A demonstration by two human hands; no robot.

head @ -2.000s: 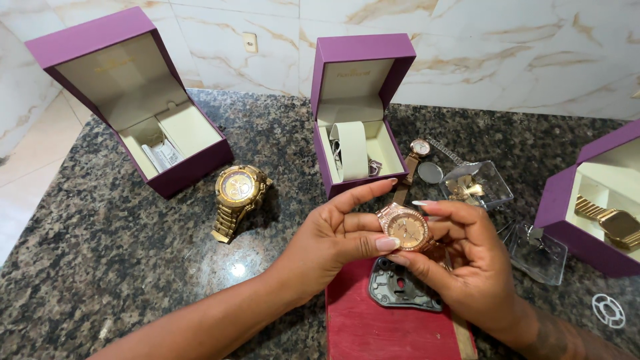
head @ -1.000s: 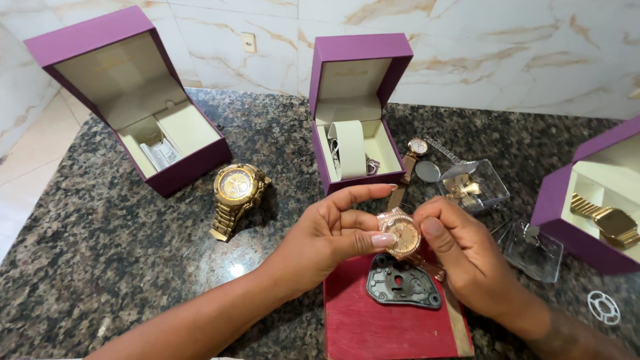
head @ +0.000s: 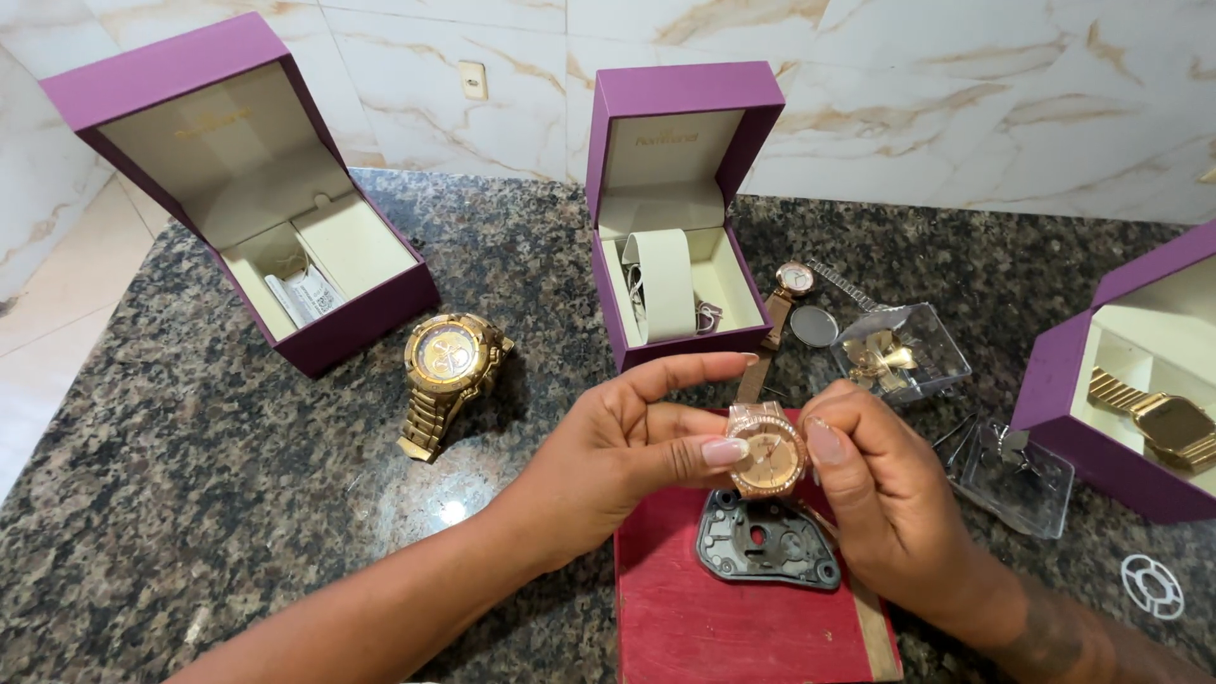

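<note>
My left hand holds a rose-gold wristwatch with a stone-set bezel, thumb on the dial's left edge and index finger stretched above the case. At the right edge of the case are the pinched thumb and fingers of my right hand; whether they grip a small part there cannot be seen. Below the watch, a grey metal plate with holes lies on a red board. A large gold-coloured wristwatch lies on the granite to the left of my hands.
Open purple watch boxes stand at left, centre and right, the right one holding a gold-coloured watch. Behind my right hand are a small rose-gold watch, a metal disc and clear plastic containers. A white ring-shaped piece lies at right.
My right hand's fingers have drawn in from lightly holding the watch's right side to a closed pinch at its edge. My left hand still holds the watch.
</note>
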